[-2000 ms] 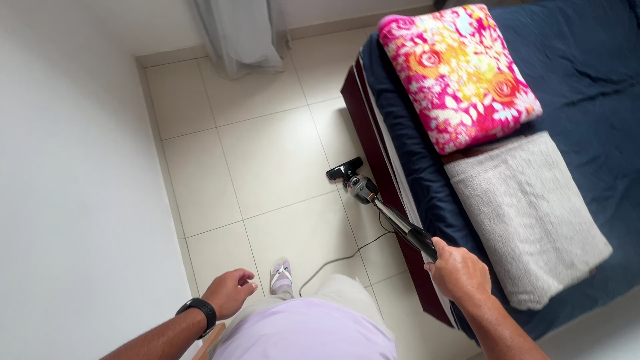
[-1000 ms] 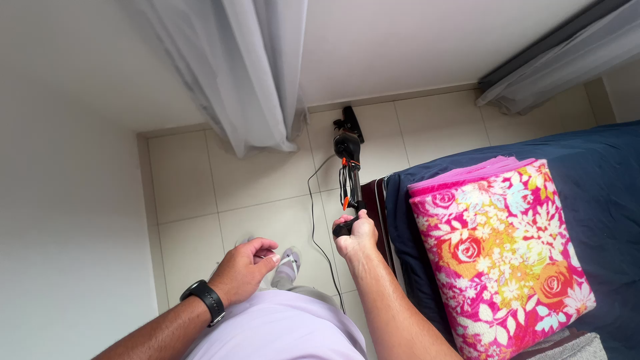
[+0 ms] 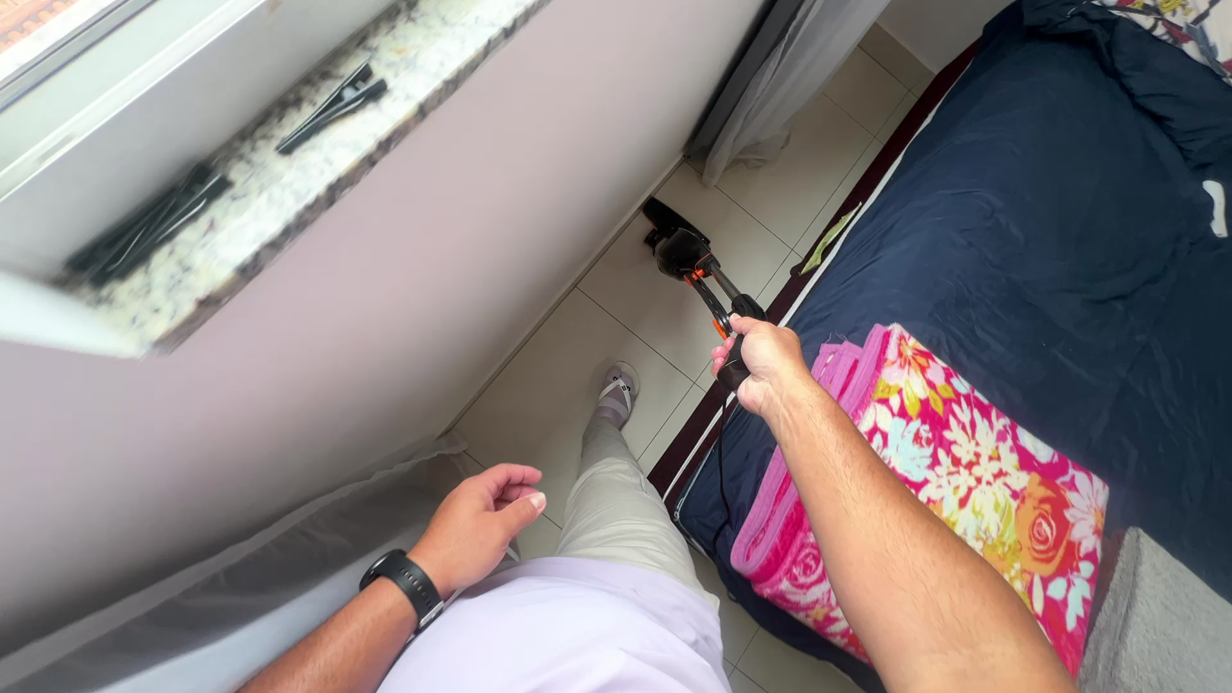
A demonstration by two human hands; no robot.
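My right hand point(image 3: 765, 361) grips the black handle of a corded stick vacuum cleaner point(image 3: 681, 252), which slants away from me between wall and bed. Its floor head rests on the pale tiles close to the foot of the wall. A black cord hangs from the handle end over the bed's edge. My left hand point(image 3: 481, 525), with a black watch on the wrist, hovers at my waist; its fingers are loosely curled and hold nothing.
A bed point(image 3: 1020, 212) with a dark blue cover runs along the right, bearing a folded floral blanket point(image 3: 1001, 481) and a grey one point(image 3: 1165, 616). A granite windowsill point(image 3: 279, 192) with dark objects juts out upper left. Sheer curtains point(image 3: 789, 77) hang at the top and lower left.
The vacuum's head has moved from beside the bed to the wall, still in my right hand. The view has turned and moved forward; the windowsill now shows.
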